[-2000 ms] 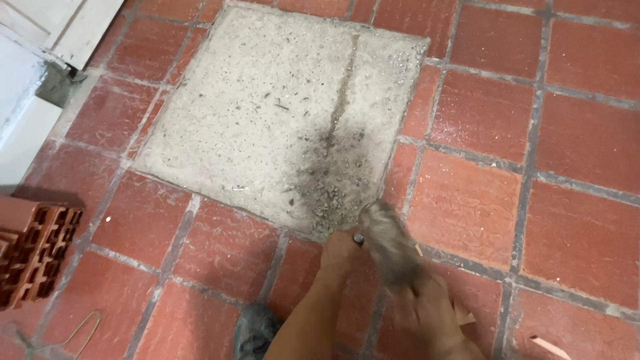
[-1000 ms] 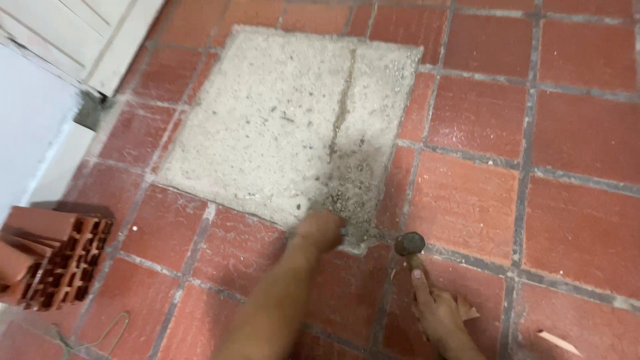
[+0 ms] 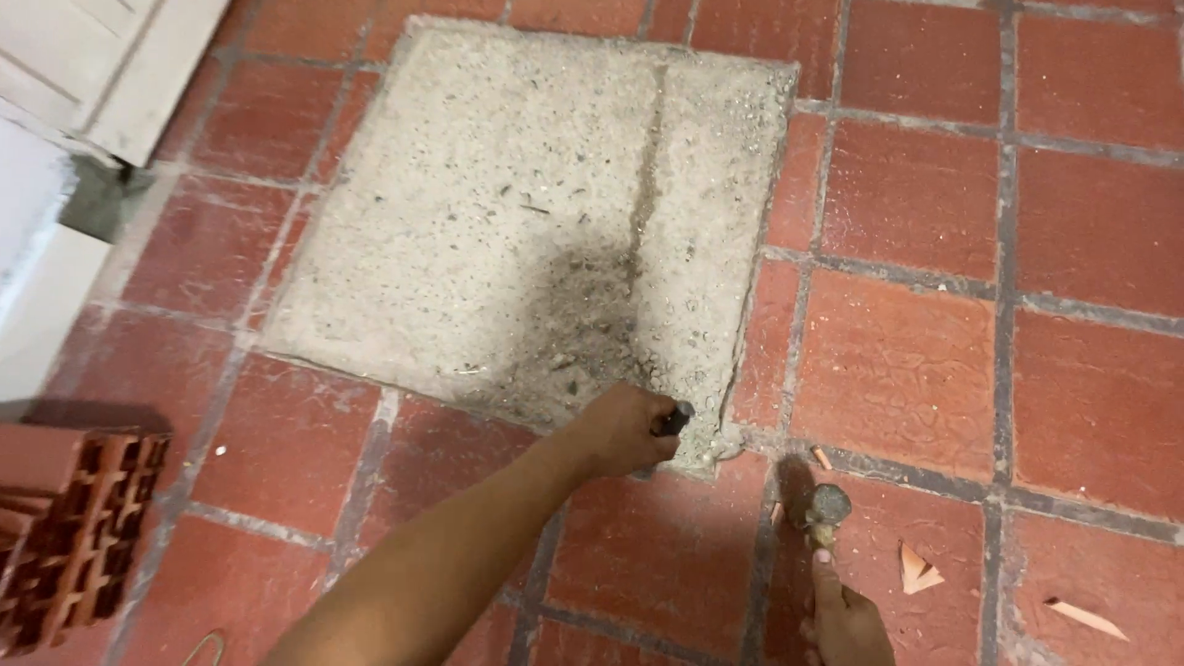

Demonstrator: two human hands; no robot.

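My left hand (image 3: 629, 432) is closed around a dark metal chisel (image 3: 678, 418), whose struck end sticks up out of the fist; its lower end is hidden by the hand. The fist is at the near right corner of a square patch of rough concrete (image 3: 490, 185) set in the floor. My right hand (image 3: 844, 610) grips the handle of a hammer (image 3: 830, 504) to the right of the patch, its round head apart from the chisel. A groove (image 3: 647, 194) runs down the patch, with loose crumbs (image 3: 592, 351) near its lower end.
Red floor tiles (image 3: 893, 361) with grey joints surround the patch. Hollow clay blocks (image 3: 83, 527) stand at the left edge, below a white door (image 3: 102, 65) and a wall base (image 3: 60, 296). Broken tile pieces (image 3: 918, 568) lie near my right hand.
Two seconds ago the hammer was right beside my left fist; now it is off to the right. My left hand has shifted right since one second ago, and the chisel's top now shows.
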